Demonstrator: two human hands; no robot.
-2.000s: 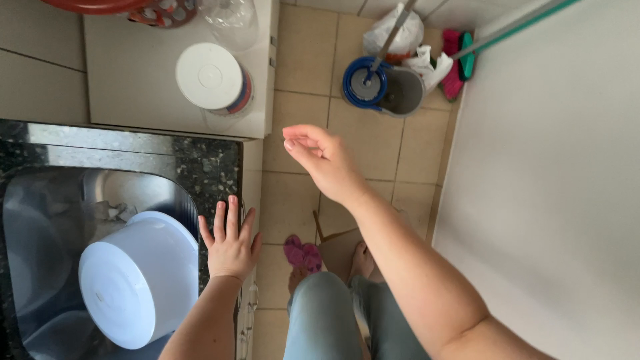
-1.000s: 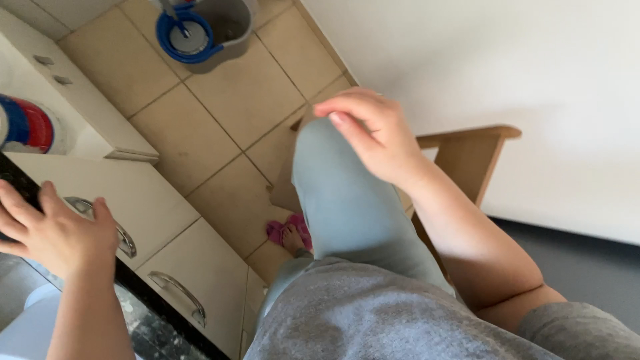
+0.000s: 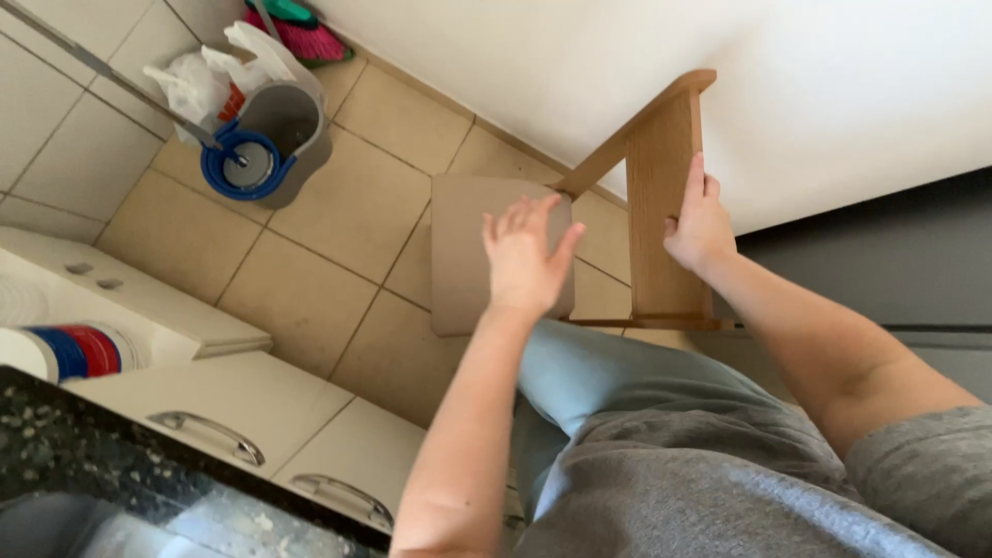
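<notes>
A wooden chair with a beige padded seat (image 3: 463, 252) stands beside the white wall. My right hand (image 3: 704, 221) grips the edge of its wooden backrest (image 3: 659, 209), with the thumb on the near face and the fingers at the far edge. Above the seat is my left hand (image 3: 528, 252), fingers spread and holding nothing; whether it touches the seat cannot be told. My leg in light blue trousers is beside the chair.
A grey mop bucket (image 3: 291, 128) with a blue wringer (image 3: 246, 165) stands on the tiled floor near plastic bags (image 3: 203, 85) and a pink broom (image 3: 306, 37). White cabinets (image 3: 209, 395) and a dark granite countertop (image 3: 93, 457) lie at lower left. A dark grey surface (image 3: 876, 256) is at right.
My left hand has left the countertop edge and is over the chair seat. My right hand has moved from my knee to the chair's backrest and taken hold. The view has swung right.
</notes>
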